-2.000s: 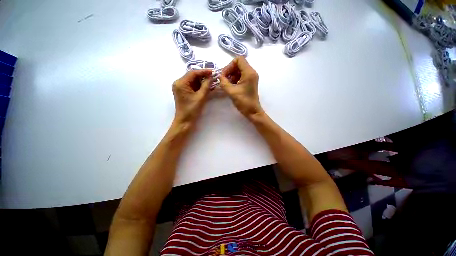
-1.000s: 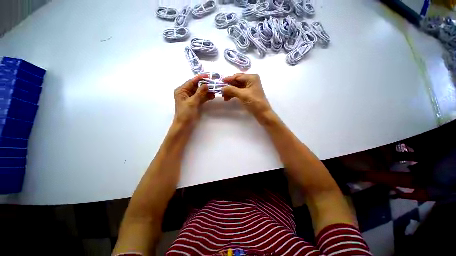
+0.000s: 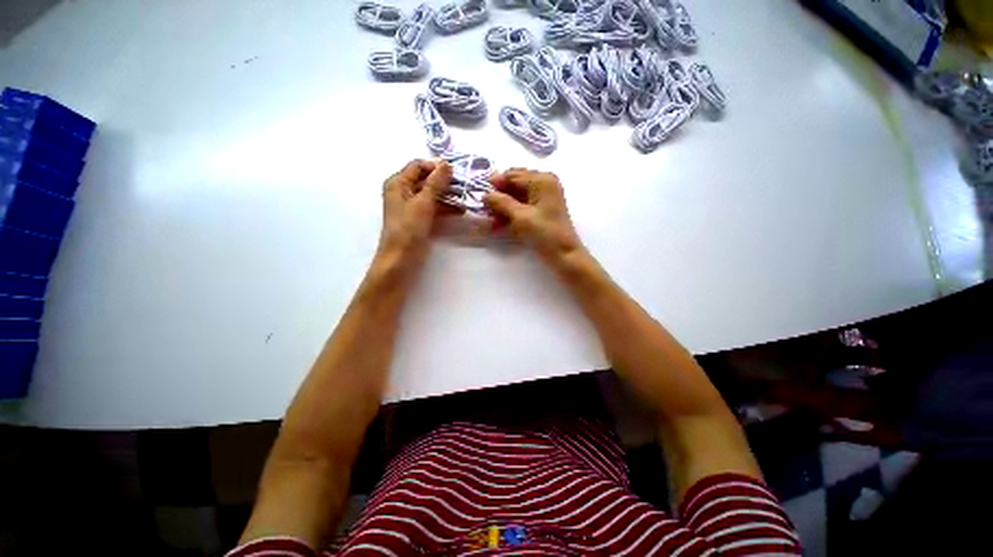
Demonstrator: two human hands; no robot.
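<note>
A coiled white cable bundle (image 3: 468, 183) is held between my two hands just above the white table. My left hand (image 3: 416, 198) grips its left end between thumb and fingers. My right hand (image 3: 536, 207) pinches its right side. The fingertips partly hide both ends of the bundle, and I cannot tell whether a tie is around it. Just beyond my hands lie loose coiled cables, one upright beside my left fingertips (image 3: 432, 123) and one slanted further right (image 3: 528, 128).
A pile of coiled cables (image 3: 610, 82) lies at the far side of the white table (image 3: 218, 294). Blue boxes (image 3: 38, 207) are stacked at the left edge. A greyer cable heap (image 3: 967, 103) is at the far right. A person's dark sleeve or clothing shows at the lower right.
My hands moved slightly apart from two seconds ago, and more of the bundle shows between them. The view has shifted, so more of the blue boxes and far cables shows.
</note>
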